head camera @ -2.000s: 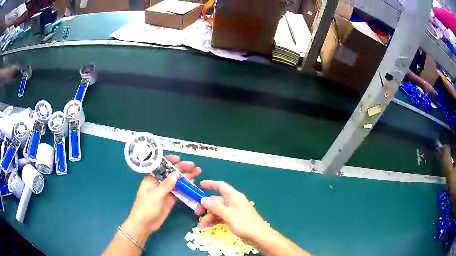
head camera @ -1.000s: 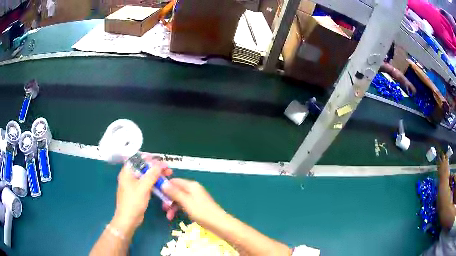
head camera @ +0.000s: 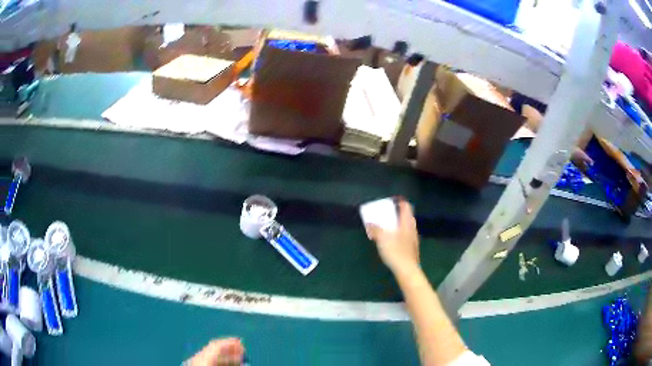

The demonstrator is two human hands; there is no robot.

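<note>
A white fan unit (head camera: 259,216) with a blue battery (head camera: 292,248) in its handle lies on the dark green conveyor belt (head camera: 179,250), left of my right hand. My right hand (head camera: 394,232) reaches over the belt, its fingers around a white fan housing (head camera: 379,214); the rest of that piece is hidden or blurred. My left hand (head camera: 218,353) is cut off by the bottom edge, over the green bench; only part of it shows, and I cannot tell whether it holds anything.
Fan units (head camera: 57,268) crowd the left. A slanting grey post (head camera: 516,204) stands right of my right arm. A pale metal edge (head camera: 350,309) borders the belt. More white pieces (head camera: 567,252) lie right of the post, above a blue battery pile (head camera: 620,329). Cardboard boxes (head camera: 300,93) stand across the belt.
The fan unit has left my hands and lies on the belt. My right hand has moved out to the white housing; my left hand has dropped low. The view has tilted up.
</note>
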